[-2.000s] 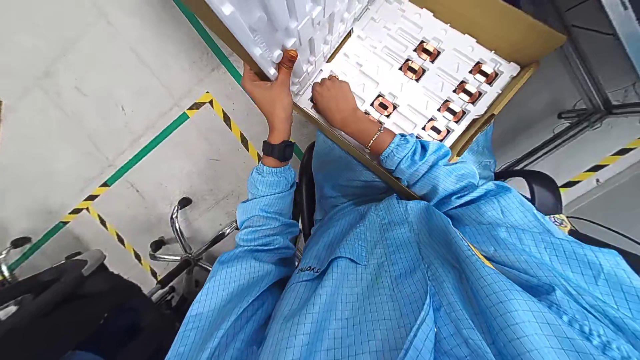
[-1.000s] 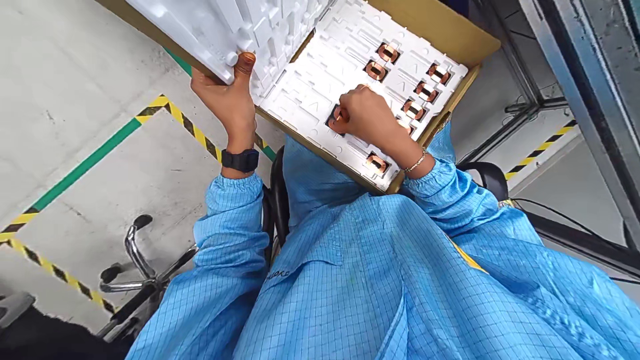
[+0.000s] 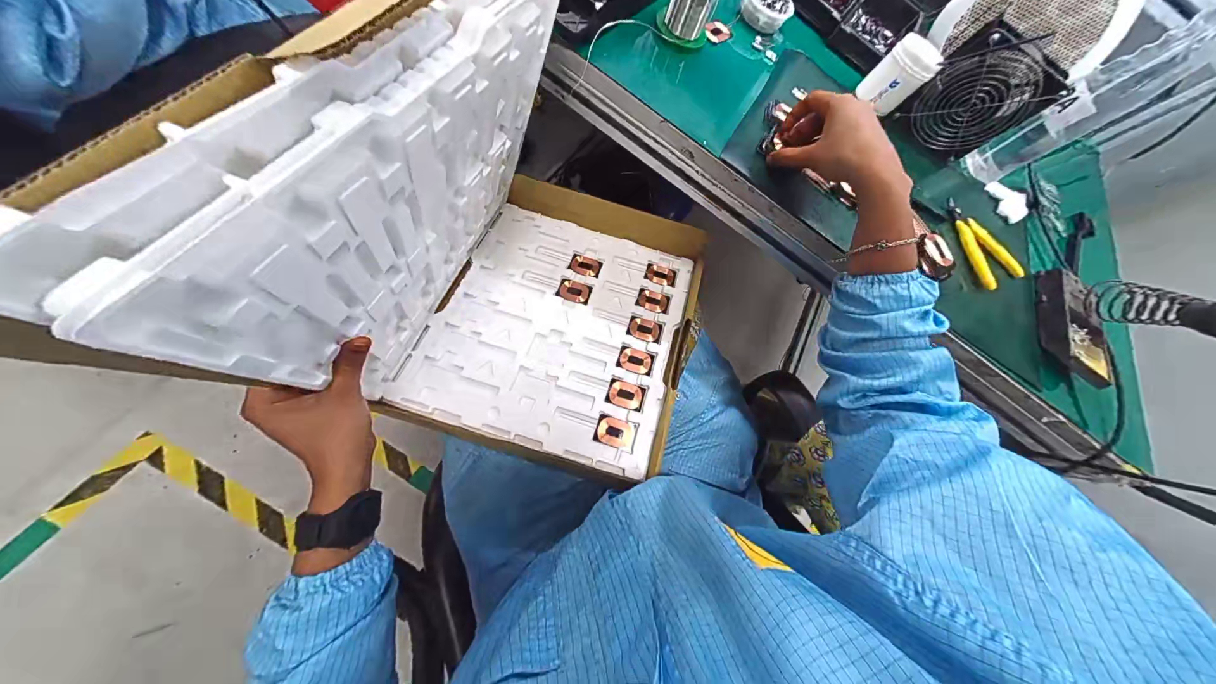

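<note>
On my lap rests a cardboard box (image 3: 608, 214) lined with a white plastic tray (image 3: 513, 351). Several copper coils (image 3: 625, 393) lie in the tray, most in a column along its right side and a pair at upper middle. My left hand (image 3: 323, 418) grips the near edge of the raised white foam or plastic sheet (image 3: 313, 228) and the box's flap, thumb on the inner face. Over the green bench mat, my right hand (image 3: 836, 142) has thumb and fingertips on a coil (image 3: 774, 142) in a row of coils; its fingers partly hide it.
The workbench (image 3: 665, 152) at right bears yellow-handled cutters (image 3: 988, 249), a white bottle (image 3: 902, 71), a black fan (image 3: 978, 95), a soldering iron stand (image 3: 1073, 323) and a metal can (image 3: 686, 19). Another person's blue sleeve (image 3: 142, 38) shows at upper left. Cables hang by the bench's right edge.
My right hand has moved from the tray to the coils on the bench. My left hand still holds the raised sheet. The view has swung to the right, bringing in the bench.
</note>
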